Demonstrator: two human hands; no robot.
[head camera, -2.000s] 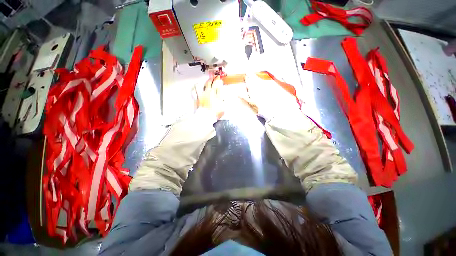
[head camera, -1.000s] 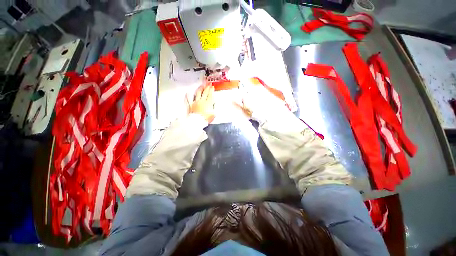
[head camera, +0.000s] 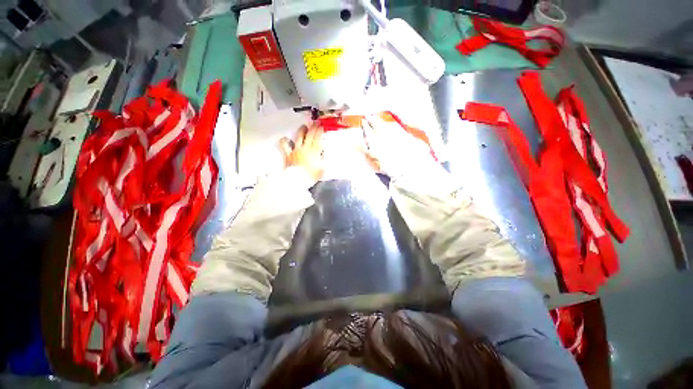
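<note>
A red strip (head camera: 342, 122) lies across the glaring white bed plate (head camera: 262, 140), under the front of the sewing machine head (head camera: 323, 45). It trails away to the right past my right hand. My left hand (head camera: 306, 150) lies flat at the strip's left part, fingers pointing at the needle area, thumb side partly washed out. My right hand (head camera: 371, 152) is at the strip's right part, mostly lost in glare and by the sleeve. Whether its fingers grip the strip cannot be seen. The presser foot (head camera: 318, 114) is small and blurred.
A large tangled pile of red-and-white strips (head camera: 144, 220) is at left. A straighter bundle (head camera: 558, 190) lies at right. A small bundle (head camera: 517, 38) rests on the green cover (head camera: 448, 45) behind. A white lamp (head camera: 414, 49) stands beside the head. A brown box (head camera: 596, 334) holds strips below right.
The red strip and the fingers of my left hand have moved slightly up towards the needle area. My forearms have shifted a little. The piles lie unchanged.
</note>
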